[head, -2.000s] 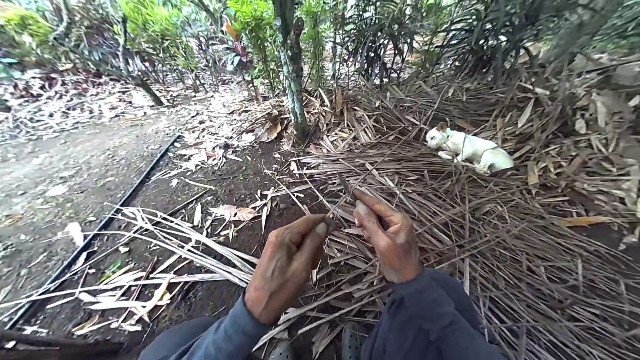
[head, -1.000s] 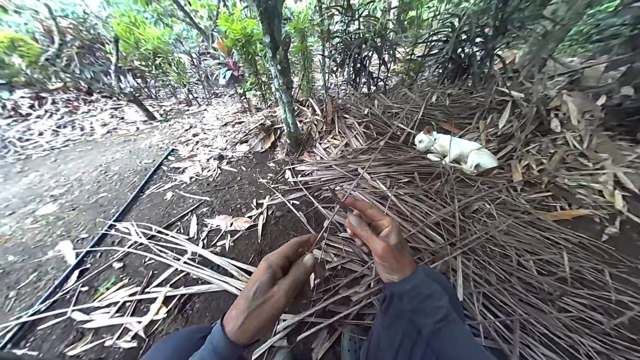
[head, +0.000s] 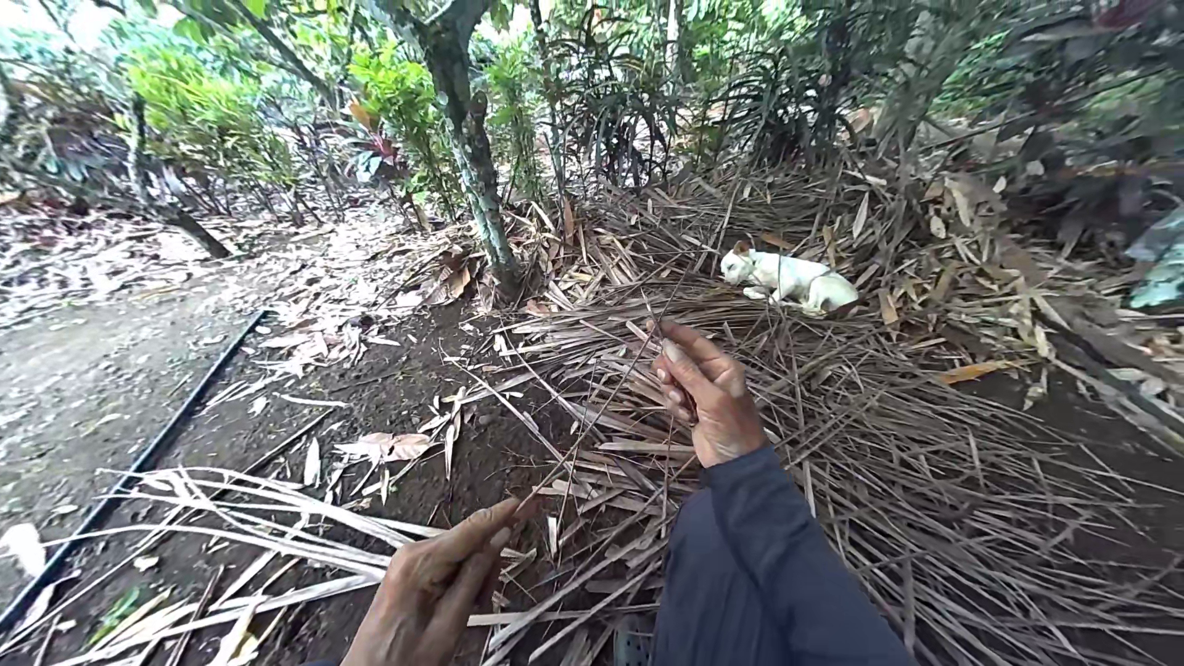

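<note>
A thin dry leaf strip [head: 592,424] runs slantwise between my hands over the dark soil. My left hand [head: 439,583], low in the view, pinches its lower end between thumb and forefinger. Higher up and to the right, my right hand [head: 708,388] grips the upper part near its fingertips, the other fingers curled; whether it also holds something small is hidden. Pale stripped strips [head: 305,523] lie on the ground left of my left hand. A broad pile of brown dry palm leaflets [head: 888,462] spreads beneath and right of my right hand.
A white dog [head: 791,279] lies curled on the leaflets beyond my right hand. A slender tree trunk [head: 481,176] rises ahead. Along the left runs a black hose [head: 176,427] on bare soil. Part of a shoe [head: 634,640] shows at the bottom edge.
My hands have moved apart: the left one down and toward me, the right one staying higher. The strip between them now shows as a longer stretch.
</note>
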